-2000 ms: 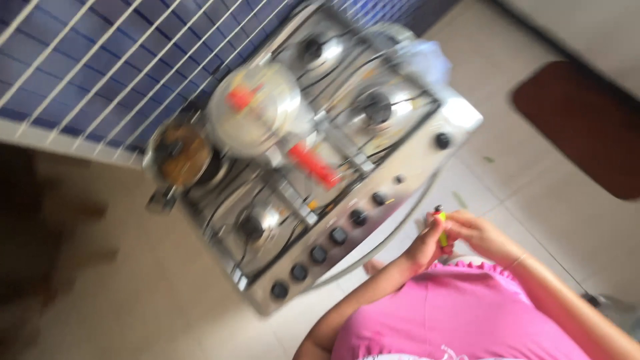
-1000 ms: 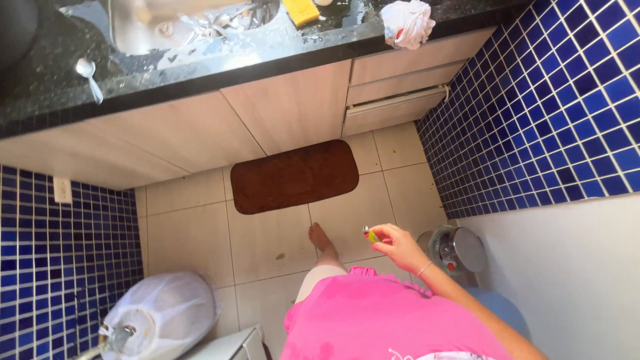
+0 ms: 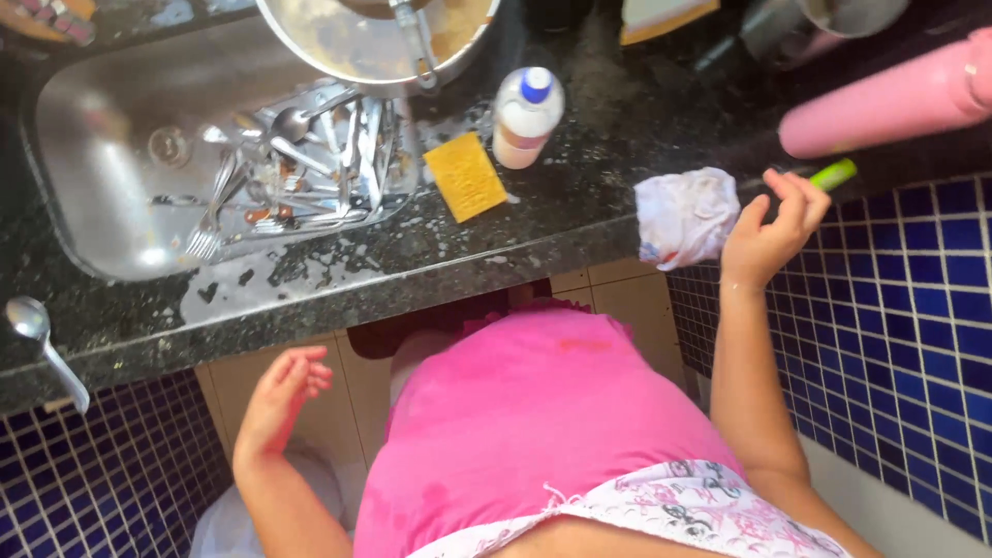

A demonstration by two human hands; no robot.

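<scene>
My right hand is over the right end of the dark stone counter, beside a crumpled white cloth. A bright green lighter-like object shows just past its fingertips; whether the fingers still hold it is unclear. My left hand hangs in front of the counter's edge, fingers loosely curled and apart, with nothing in it. A yellow sponge cloth lies between the sink and the white cloth, next to a clear bottle with a blue cap.
The steel sink holds many forks, spoons and knives. A large metal pot stands at its back right. One spoon lies at the counter's left front edge. A pink cylindrical container lies at the right, near the blue tiled wall.
The view has moved up close to the sink counter. My right hand, which held a small yellow-green object above the floor a second ago, is now over the counter. My left hand has come into view.
</scene>
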